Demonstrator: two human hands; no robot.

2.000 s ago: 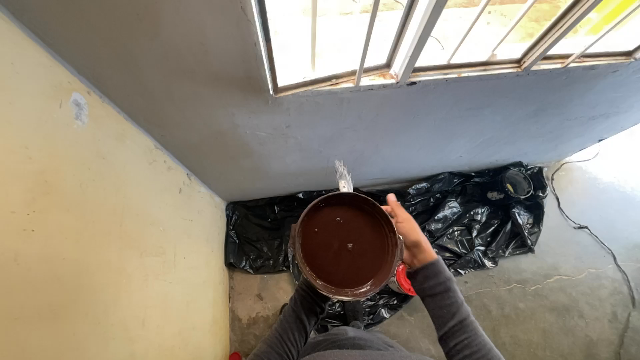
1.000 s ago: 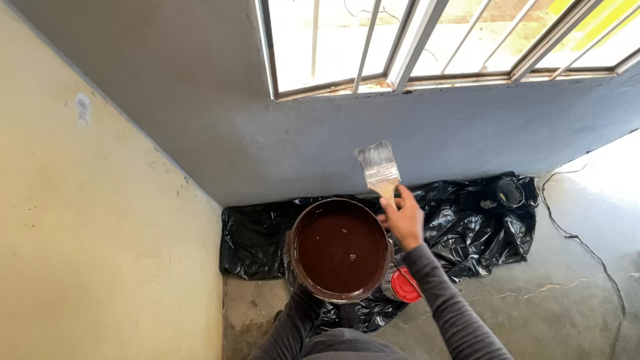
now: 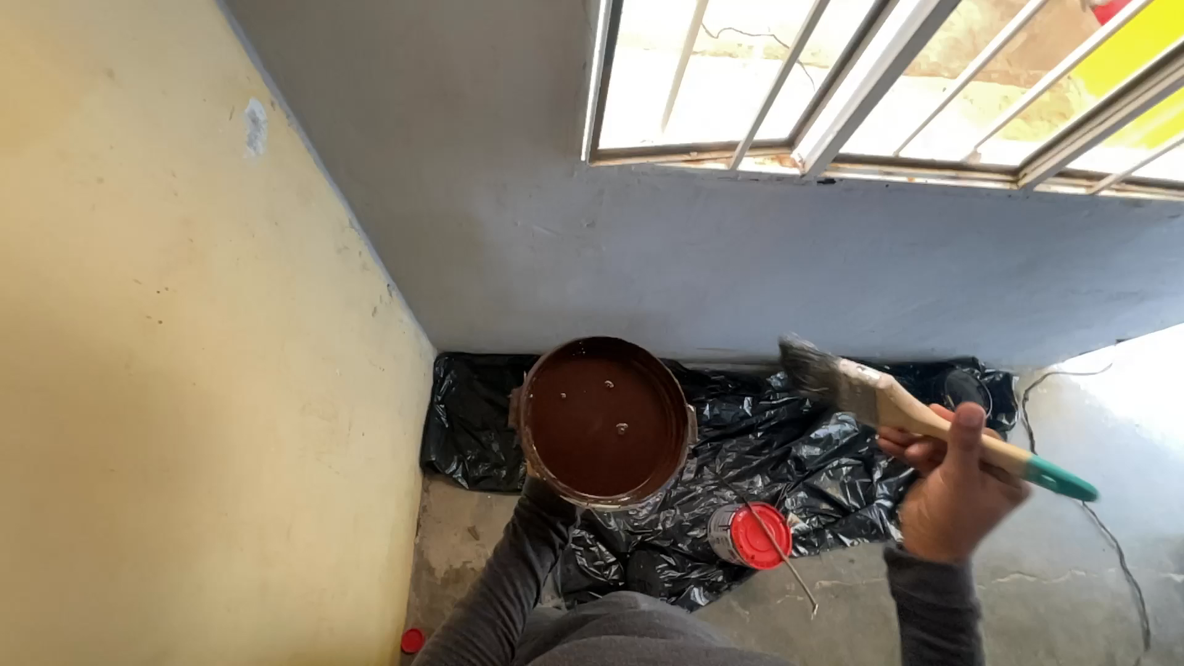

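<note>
My right hand (image 3: 957, 486) grips a paintbrush (image 3: 911, 407) by its wooden handle, which has a green end; the grey-stained bristles point left, over the black plastic sheet (image 3: 823, 453). A round bucket (image 3: 686, 435) of dark brown paint (image 3: 601, 416), with a few bubbles on the surface, is in front of my body. My left forearm reaches under the bucket's lower left side; the bucket and a dark covering or shadow there hide most of my left hand (image 3: 548, 499), so its fingers do not show. The brush is apart from the bucket.
A can with a red lid (image 3: 760, 536) stands on the sheet, a thin rod (image 3: 786, 564) across it. A dark container (image 3: 967, 393) sits at the sheet's right end. A cable (image 3: 1115, 546) lies on the floor. Beyond are a grey wall (image 3: 740, 268), a barred window (image 3: 823, 166) and a yellow wall (image 3: 231, 370).
My right hand was at the bucket's right side two seconds ago, then held the brush upright beyond the bucket. It has moved right, and the brush now points left.
</note>
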